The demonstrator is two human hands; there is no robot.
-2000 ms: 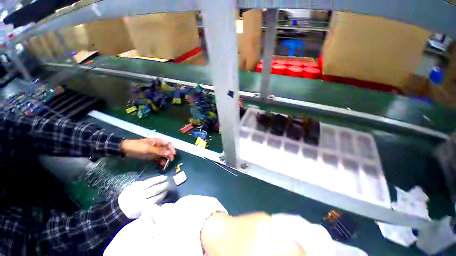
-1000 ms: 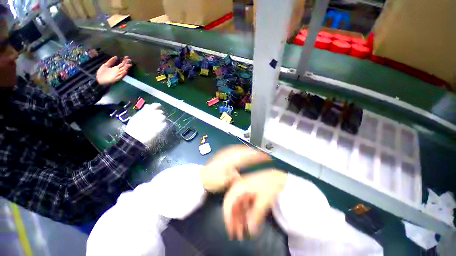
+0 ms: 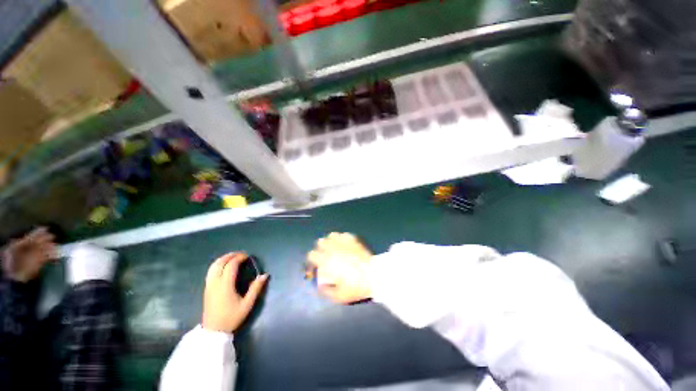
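My left hand (image 3: 231, 292) is at the centre left with thumb and fingers around a dark watch frame (image 3: 248, 275) with a thin shiny rim, low over the green bench. My right hand (image 3: 342, 267) is just to the right, fingers closed over a small display module; its orange flex tail (image 3: 309, 272) shows at the fingertips and the rest is mostly hidden. A black stack of screens (image 3: 464, 200) with orange tails lies near the rail at centre right.
The pale rail (image 3: 374, 183) and upright post (image 3: 206, 107) border the bench. Beyond are a white compartment tray (image 3: 397, 145) with dark parts and a clamp heap (image 3: 122, 164). A white bottle (image 3: 610, 145) and wipes (image 3: 546, 122) are right. A neighbour's gloved hand (image 3: 91, 263) is left.
The view has swung right. My hands, together and blurred a second ago, have parted and reached forward; the left has taken hold of the watch frame and the right the display module.
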